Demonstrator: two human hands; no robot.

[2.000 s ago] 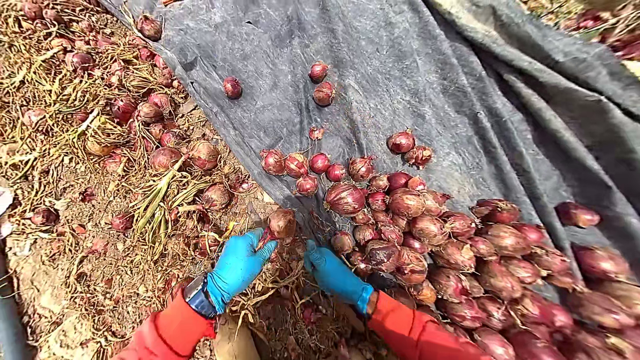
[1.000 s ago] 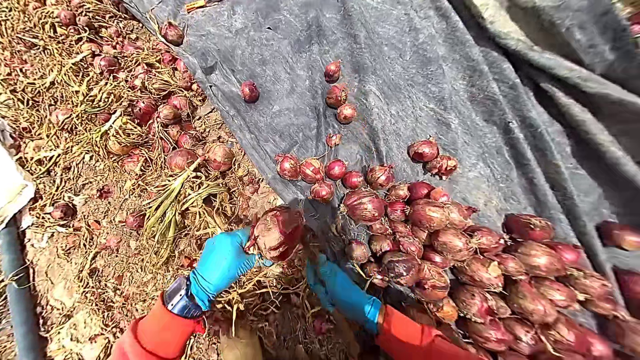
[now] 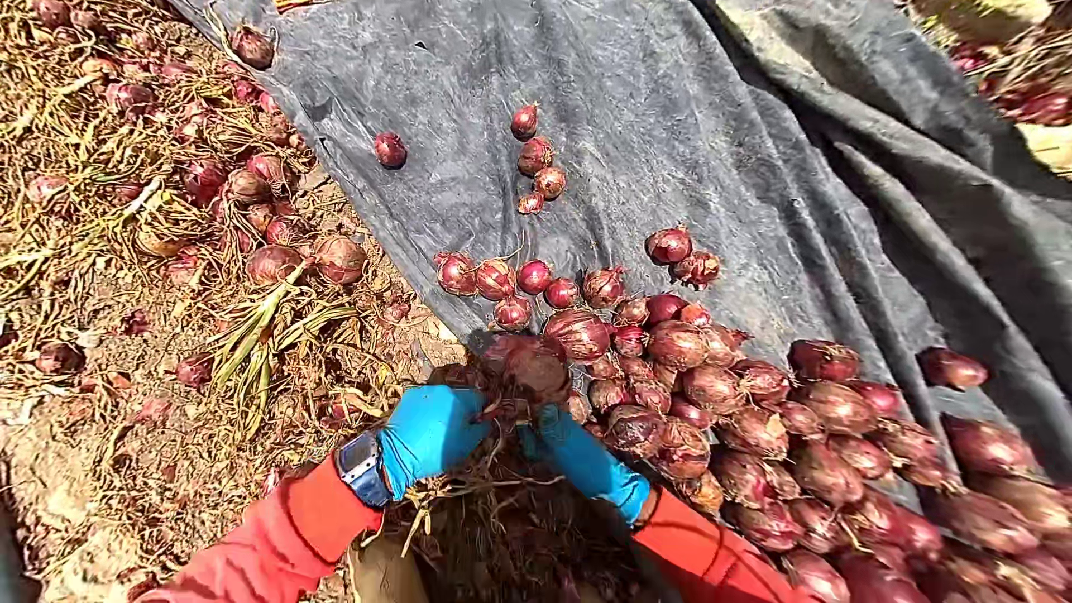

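My left hand (image 3: 434, 437), in a blue glove with a watch at the wrist, is closed on the dry stalks below a dark, blurred red onion (image 3: 536, 368). Close to its right, my right hand (image 3: 582, 456), also gloved in blue, has its fingertips at the same stalks; what lies between them is hidden. The onion is at the lower edge of a grey fabric sheet (image 3: 469, 109). Beside my right hand a large heap of red onions (image 3: 754, 427) spreads over the sheet toward the lower right.
Small red onions (image 3: 536, 157) lie scattered higher on the sheet. On the left, dry soil holds loose onions (image 3: 273, 264) among withered onion tops (image 3: 260, 335). Folds of the sheet (image 3: 913, 193) rise at the right. Debris and more onions lie beyond it at the upper right.
Another small onion lies at the lower end of the short row on the sheet. A large onion was at my left hand a second ago; both hands are now closer together.
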